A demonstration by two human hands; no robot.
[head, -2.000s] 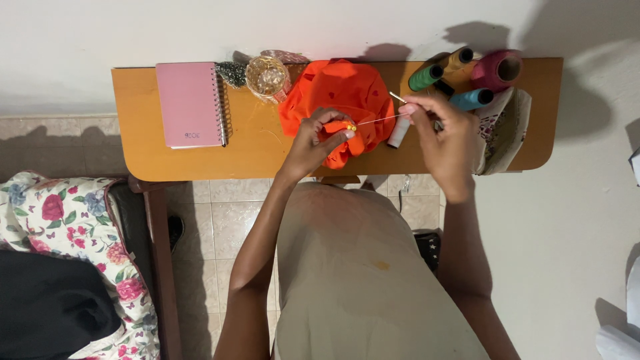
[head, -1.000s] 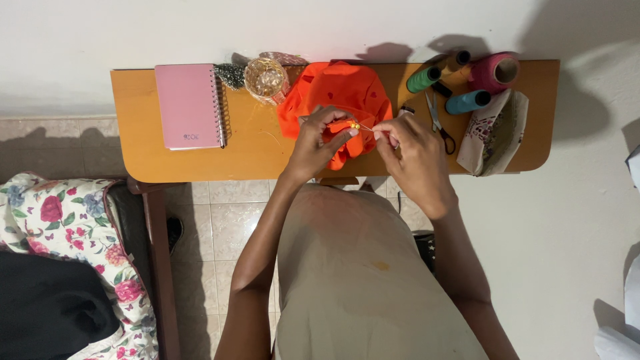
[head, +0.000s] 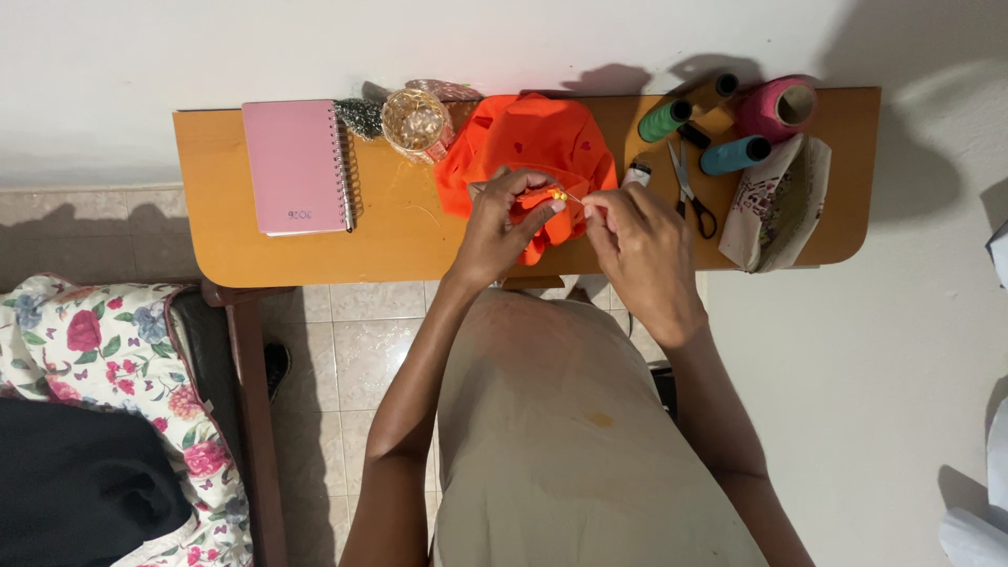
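An orange cloth (head: 543,130) with small dark red marks lies bunched on the wooden table. My left hand (head: 504,224) pinches a gathered edge of it, where small yellow pieces (head: 559,194), perhaps beads or stitches, show by the fingertips. Close by on the right, my right hand (head: 642,244) has thumb and forefinger closed on a fine thread or needle (head: 573,198) that reaches toward the yellow pieces; which of the two it grips is too small to tell. A white spool (head: 636,173) is partly hidden behind my right hand.
Scissors (head: 687,185) lie right of my right hand, near green (head: 664,120), brown (head: 713,93), blue (head: 734,155) and pink (head: 776,109) thread cones. A fabric pouch (head: 776,205) lies at the table's right. Leftward are a jar (head: 417,126), a miniature tree (head: 360,118) and a pink notebook (head: 291,165).
My right hand was raised to the right with a thread stretched from the cloth two seconds ago; it has come back beside my left hand. My left hand keeps its hold on the cloth.
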